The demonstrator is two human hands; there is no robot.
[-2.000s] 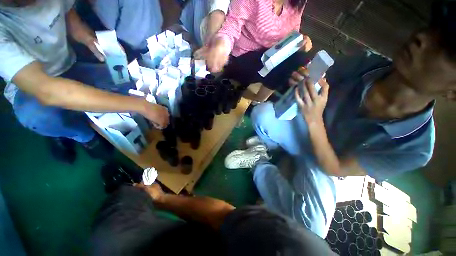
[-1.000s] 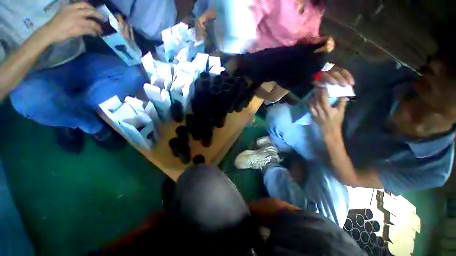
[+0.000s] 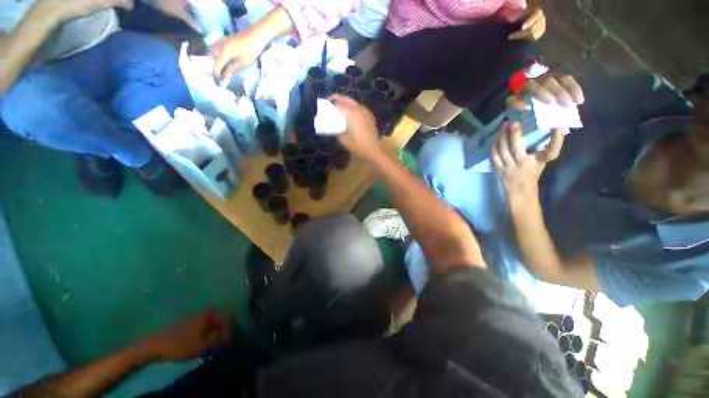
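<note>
My right hand (image 3: 356,128) reaches over the cluster of standing black cylinders (image 3: 311,159) and holds a bunched white cloth (image 3: 330,117). Whether a cylinder is also under that hand is hidden. My left hand (image 3: 204,333) is low at the left, dark and blurred; I cannot tell if it holds anything. The black cylinders stand with round openings up on a tan cardboard sheet (image 3: 253,220). Open white and pale blue cartons (image 3: 221,159) stand left of and behind them.
A worker at right holds a carton (image 3: 497,140) in both hands, with a red item (image 3: 522,78) behind it. A pink-checked sleeve (image 3: 307,17) reaches over the cartons. My dark knee (image 3: 338,253) is at the cardboard's near edge. More cylinders (image 3: 566,342) stand at lower right.
My right hand with the cloth has moved from low near my knees up over the cylinders. My left hand shows at lower left. The pink-sleeved arm now reaches left over the cartons.
</note>
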